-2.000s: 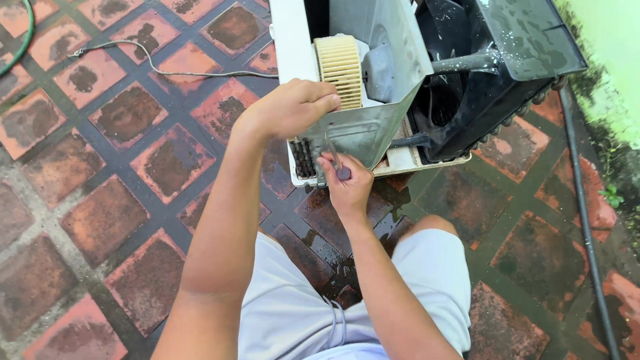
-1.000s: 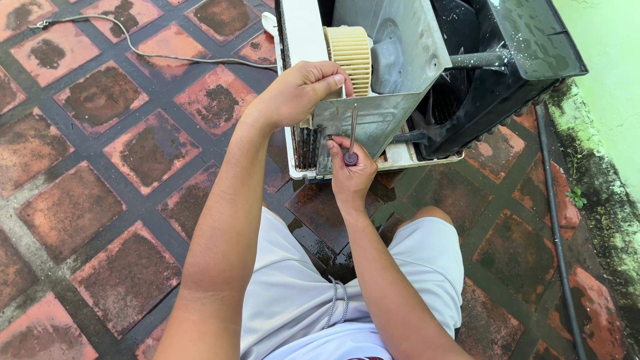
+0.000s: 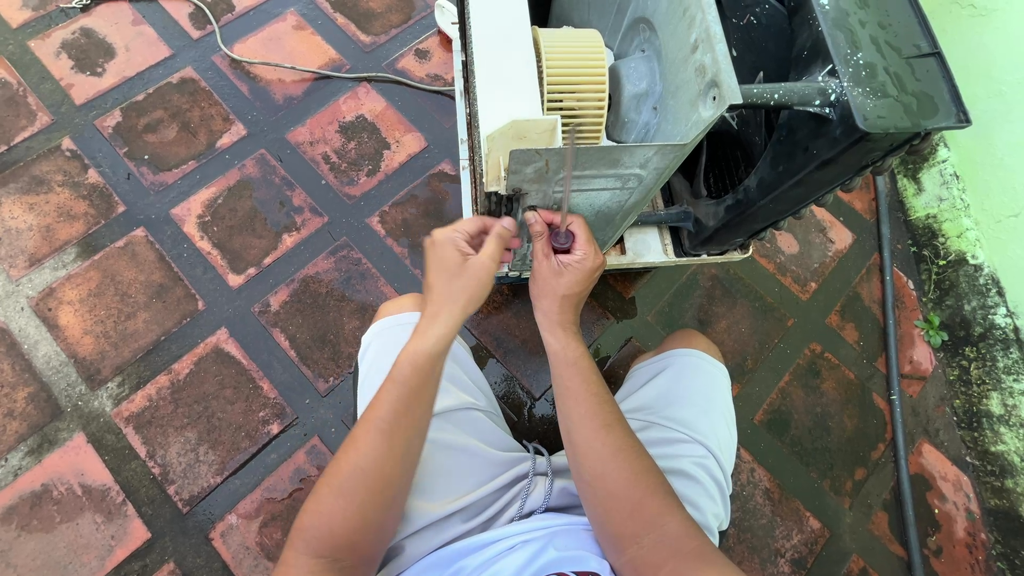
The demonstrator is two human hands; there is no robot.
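In the head view, my right hand (image 3: 562, 268) holds a screwdriver (image 3: 563, 238), its dark purple handle in the palm and its thin shaft pointing away from me. Between that hand's thumb and forefinger is a small dark piece, too small to name. My left hand (image 3: 470, 260), slightly blurred, is beside it at the lower left corner of the opened air conditioner, fingers curled; whether it holds anything cannot be told. Both hands are at the edge of a galvanized sheet-metal panel (image 3: 592, 180). Behind the panel sits a cream blower wheel (image 3: 572, 84), next to a white foam-like block (image 3: 506, 88).
A black plastic fan shroud (image 3: 800, 160) fills the unit's right side. A grey cord (image 3: 320, 72) crosses the wet floor tiles (image 3: 180, 128) at upper left. A black hose (image 3: 892, 360) runs along the mossy base of a green wall (image 3: 976, 88).
My left hand has come down from the panel's upper edge to its lower left corner, beside my right hand. The screwdriver has stayed in my right hand.
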